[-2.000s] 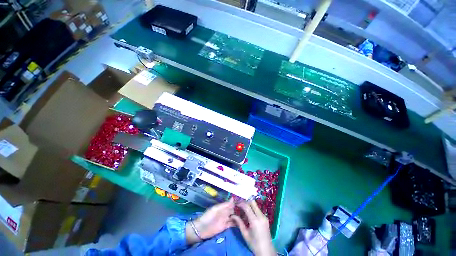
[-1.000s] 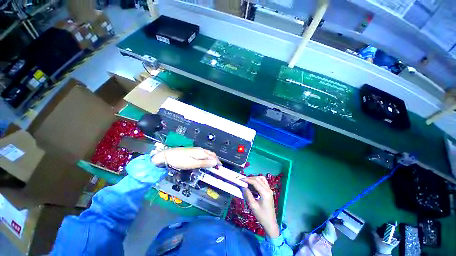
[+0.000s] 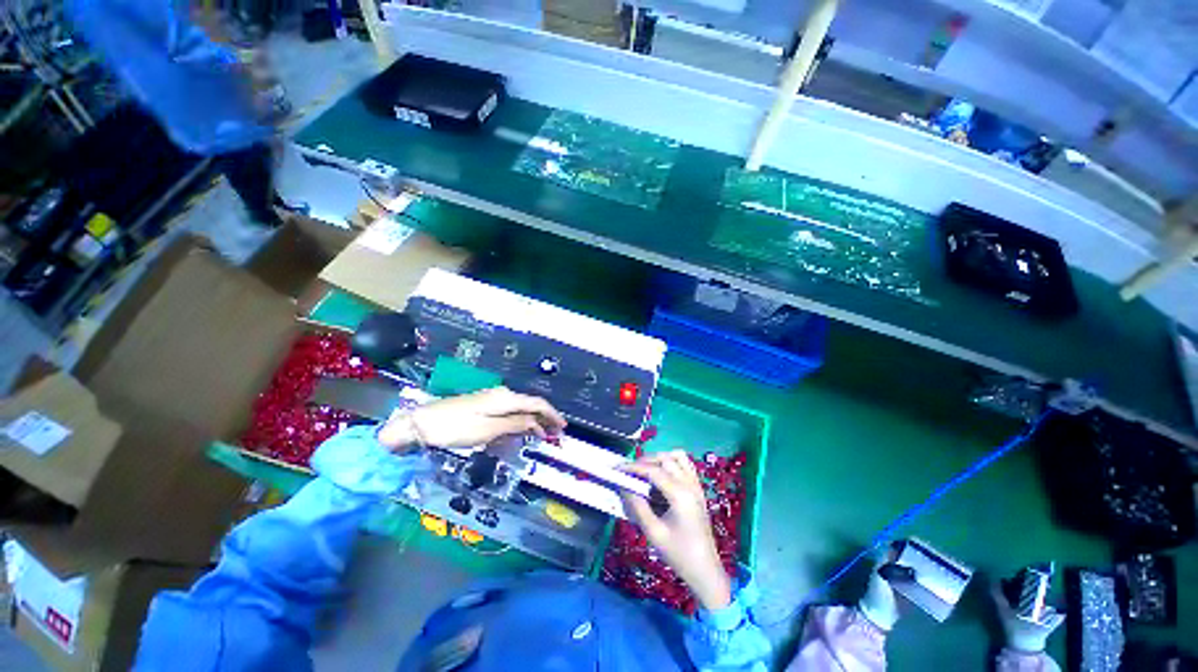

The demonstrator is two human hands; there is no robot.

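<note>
The grey-silver machine point(image 3: 526, 344) with a white top lies on the green mat. Its silver-white feed rail point(image 3: 585, 460) runs along the front. My left hand point(image 3: 476, 418) lies over the middle of the rail, fingertips close to small red components on it. My right hand point(image 3: 673, 505) is at the rail's right end, thumb and fingers around that end. Whether either hand pinches a component is too small to tell. Red components point(image 3: 670, 571) lie in the green tray point(image 3: 758, 486) under and beside my right hand.
An open carton point(image 3: 191, 355) with red parts stands left. A black knob point(image 3: 381, 337) is at the machine's left end. A blue bin point(image 3: 736, 344) is under the shelf point(image 3: 618, 230). Another person's gloved hands point(image 3: 878, 597) are at lower right. A person in blue point(image 3: 177, 79) is upper left.
Both hands were together by the tray two seconds ago; they are now apart on the rail. Since one second ago they have barely moved. A person in blue has appeared at upper left.
</note>
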